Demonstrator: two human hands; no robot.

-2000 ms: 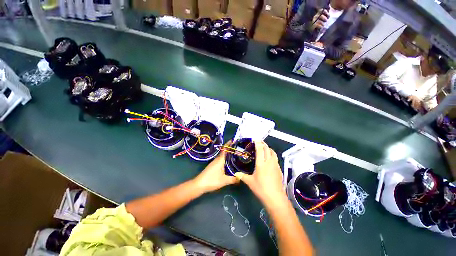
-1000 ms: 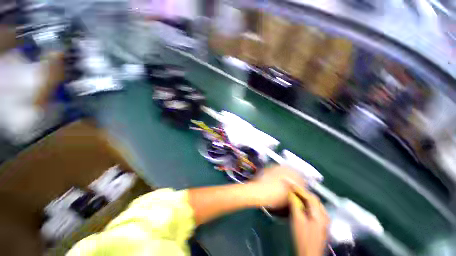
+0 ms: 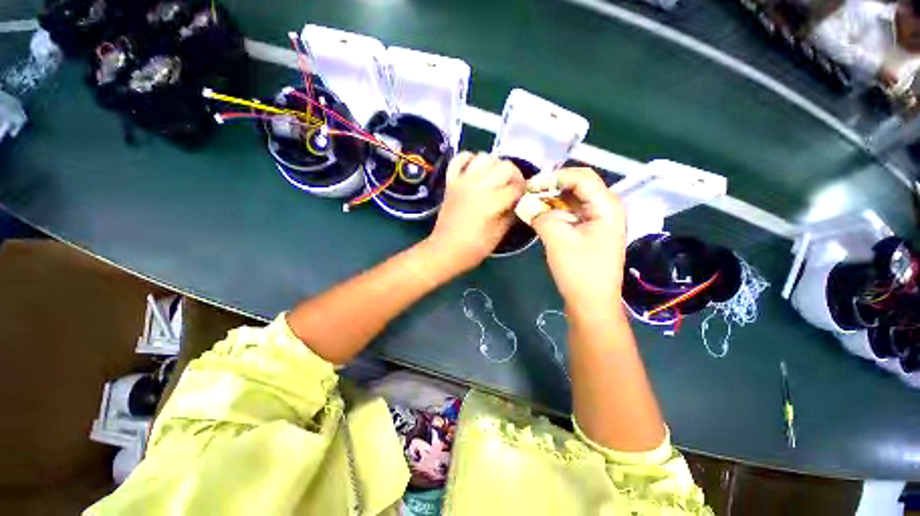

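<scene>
My left hand (image 3: 478, 207) and my right hand (image 3: 583, 224) meet above a white camera housing with a black inside (image 3: 518, 240), whose bracket (image 3: 539, 131) stands behind it. My right fingers, with pale coverings on the tips, pinch small orange-yellow leads of the wire harness (image 3: 561, 205). My left fingers are closed at the same spot; what they hold is hidden. Two housings (image 3: 318, 166) (image 3: 412, 191) with red and yellow leads stand at left. Another housing (image 3: 661, 280) stands at right. Thin pale leads (image 3: 489, 325) lie in front.
Black camera modules (image 3: 151, 66) cluster at upper left. A tangle of thin leads (image 3: 745, 292) lies beside the right housing. Waiting housings (image 3: 842, 292) stand at far right. A slim yellow-green-ended tool (image 3: 788, 405) lies on the bench (image 3: 252, 237). A cardboard box (image 3: 61, 343) holds units at lower left. A person (image 3: 876, 45) is at upper right.
The view swung left, then came back lower. My hands moved from around the housing's body to above its opening, with fingertips together on small leads.
</scene>
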